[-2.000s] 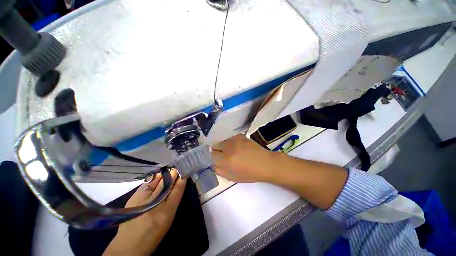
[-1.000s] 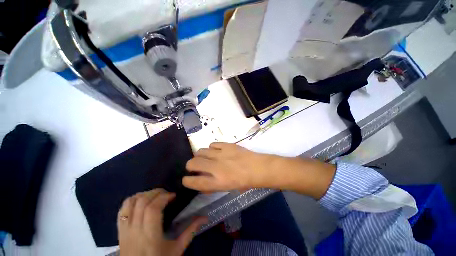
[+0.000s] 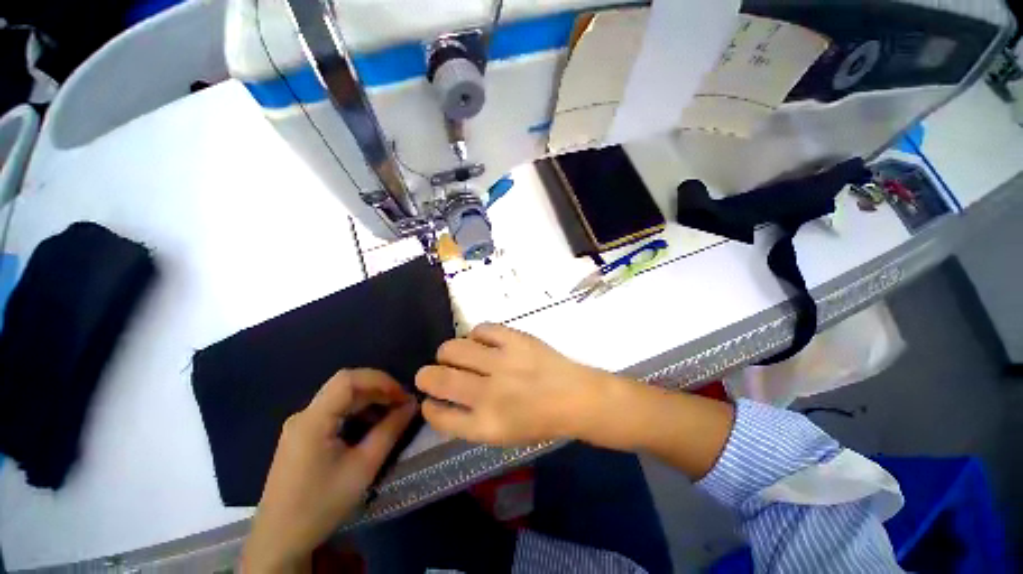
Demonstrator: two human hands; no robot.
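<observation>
A black fabric panel (image 3: 325, 336) lies flat on the white table, its upper right corner by the presser foot and needle area (image 3: 432, 230). My left hand (image 3: 337, 448) pinches the panel's near edge between thumb and fingers, close to the table's front edge. My right hand (image 3: 505, 387) rests beside it with fingers curled on the panel's right edge; its fingertips are partly hidden. The white sewing machine (image 3: 393, 129) stands behind, with a grey tension dial (image 3: 459, 88).
A folded black bundle (image 3: 70, 336) lies left. Right of the needle are a dark notebook-like rectangle (image 3: 611, 196), blue-and-green snips (image 3: 628, 267), a black strip (image 3: 794, 286) hanging over the ruler-marked edge (image 3: 718, 350), a parts tray (image 3: 911, 193) and cards (image 3: 595, 84) against the machine.
The view has shifted off the machine head. The panel has come out from beside the needle toward me. My left hand has moved from near the needle to the panel's near edge; my right has moved nearer.
</observation>
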